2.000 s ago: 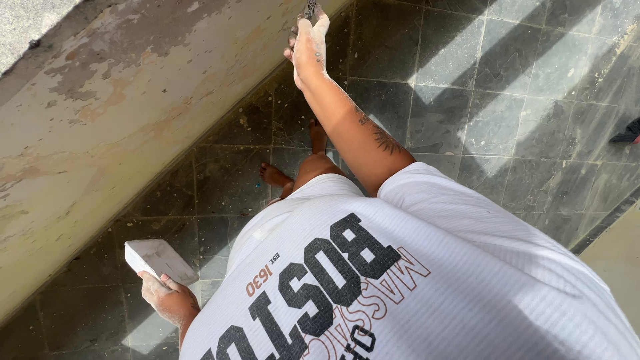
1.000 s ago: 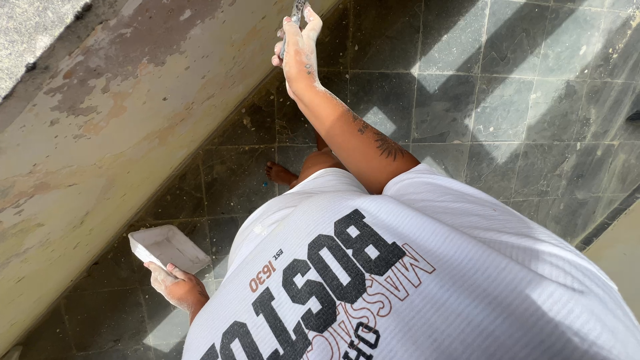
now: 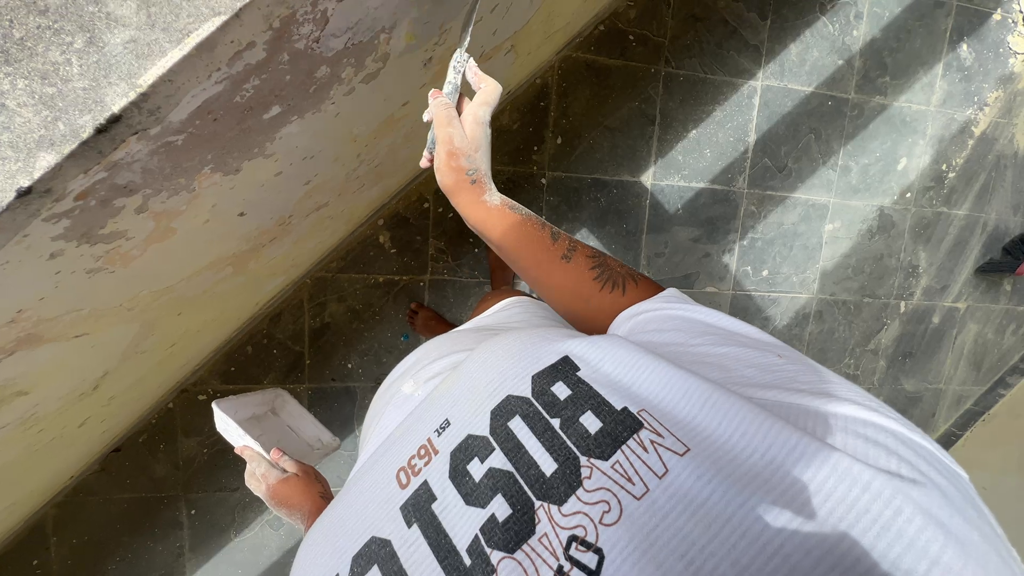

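Note:
At the lower left, my left hand [image 3: 284, 482], dusted with white, grips the near side of a shallow white rectangular tray [image 3: 276, 424], whose hollow faces up. Higher up, my right hand [image 3: 466, 128], coated in white powder, is closed around the smeared handle of a thin-bladed tool [image 3: 454, 84], perhaps a putty knife. The blade points to the top edge of the view, where its end is cut off. Beside the tool runs a low wall [image 3: 264, 160] with patchy, peeling paint in cream, brown and mauve. I cannot tell whether the blade touches it.
A rough grey ledge [image 3: 88, 72] tops the wall at the upper left. Dark stone floor tiles [image 3: 704, 144] with white specks and bands of sunlight lie below. My bare foot [image 3: 428, 320] stands near the wall's base. A dark object [image 3: 1004, 258] lies at the right edge.
My right hand has moved left toward the wall with the tool, and the blade now shows. My left hand still holds the tray at the lower left.

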